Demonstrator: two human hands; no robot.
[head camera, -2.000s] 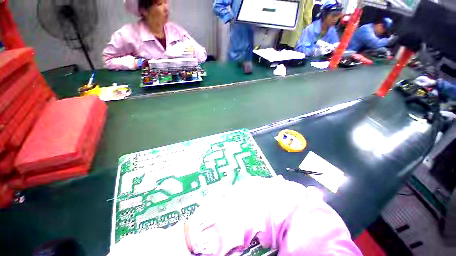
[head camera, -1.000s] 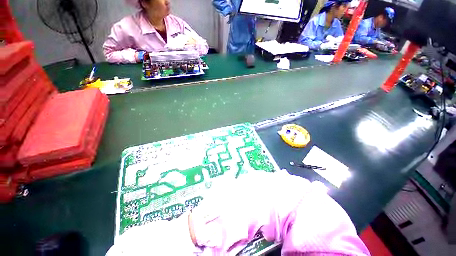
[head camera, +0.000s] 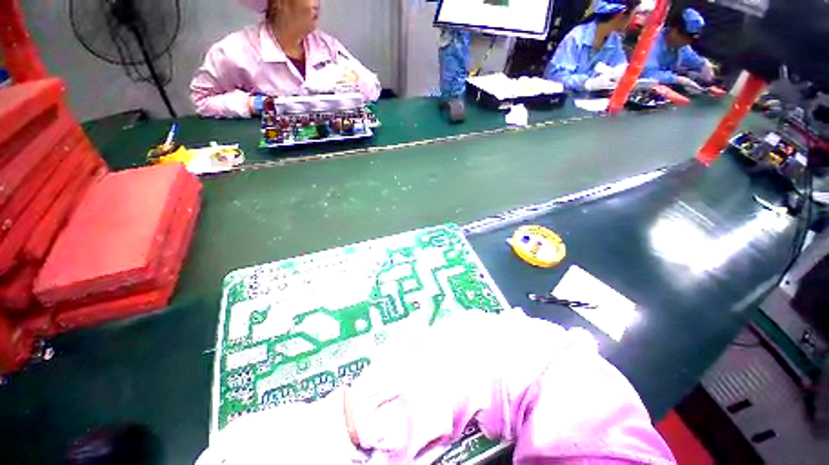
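A large green circuit board (head camera: 318, 318) with silver-white traces lies on the dark green bench in front of me. My right hand (head camera: 445, 372), in a white glove below a pink sleeve, lies over the board's lower right part. My left hand (head camera: 282, 440), also white-gloved, is at the board's near edge, cut off by the bottom of the picture. Both gloves are overexposed and run together, so the fingers and anything between them cannot be made out.
Right of the board are a yellow round dish (head camera: 538, 246) and a white sheet (head camera: 595, 304) with a dark pointed stick (head camera: 562, 301). Red slabs (head camera: 118, 236) stand at left, a dark object (head camera: 109, 445) lies lower left. A coworker in pink (head camera: 273, 68) sits opposite behind a heatsink board (head camera: 318, 123).
The camera view has shifted slightly since two seconds ago. My hands and the board look nearly the same relative to each other.
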